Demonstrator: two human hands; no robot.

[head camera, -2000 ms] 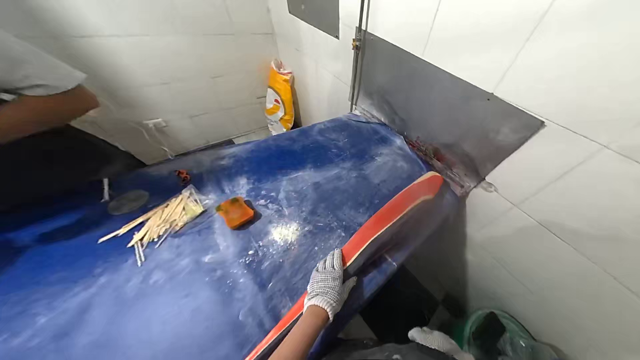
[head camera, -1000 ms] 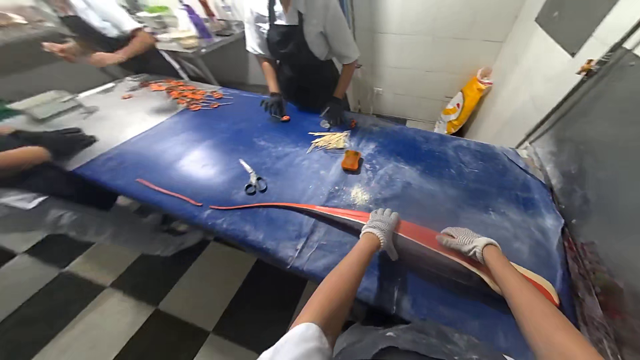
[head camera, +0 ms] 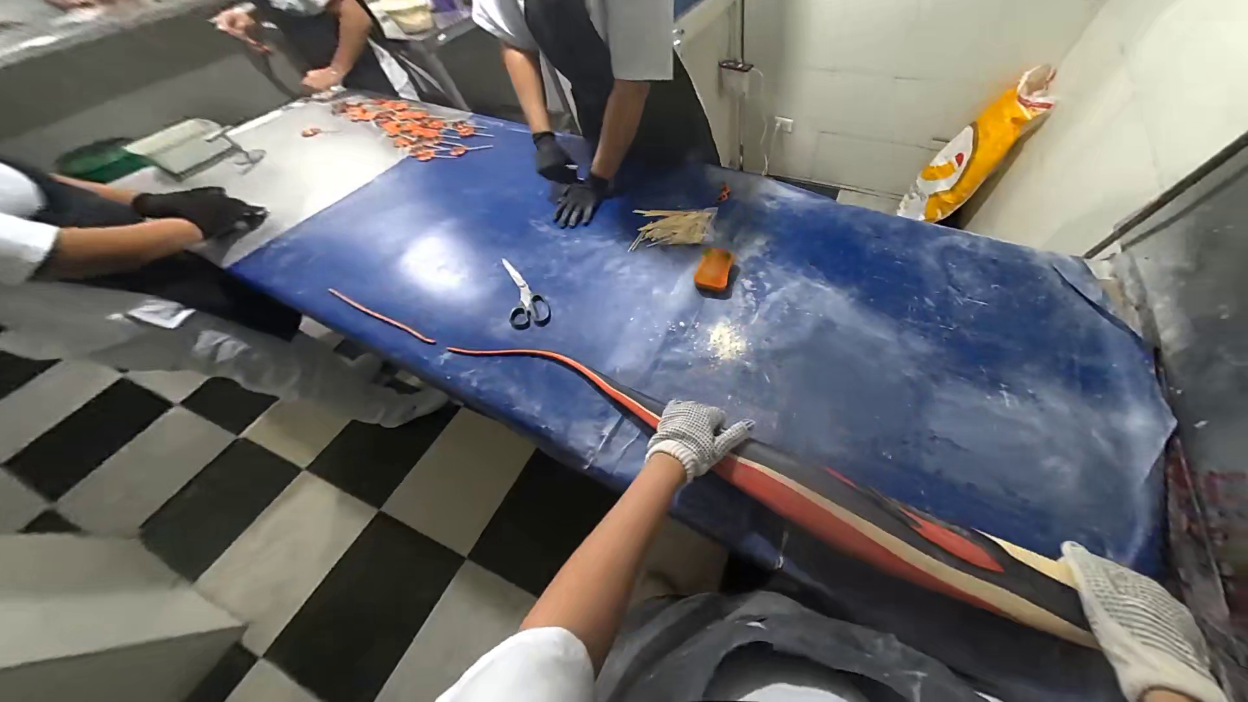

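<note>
A long roll of striped pulled candy (head camera: 829,502), black, red and cream, lies along the near edge of the blue-covered table. It tapers leftward into a thin red rope. My left hand (head camera: 694,436), in a white knit glove, rests on its narrower part, fingers bent over it. At the thick right end my right hand (head camera: 1136,604), gloved too, touches the roll; its fingertips are partly hidden. A separate thin candy strip (head camera: 382,317) lies beyond the tapered tip. Scissors (head camera: 527,297) with black handles lie on the table, blades parted.
An orange block (head camera: 715,271), a bundle of thin sticks (head camera: 678,227) and white powder (head camera: 726,341) are on the blue table (head camera: 877,341). Orange lollipops (head camera: 414,125) lie at the far left. Co-workers' gloved hands (head camera: 575,185) (head camera: 200,212) are across and left. A yellow sack (head camera: 980,151) leans against the wall.
The view has swung left since the first frame. My right hand has moved to the thick right end of the roll. The co-worker's hands across the table have come closer together.
</note>
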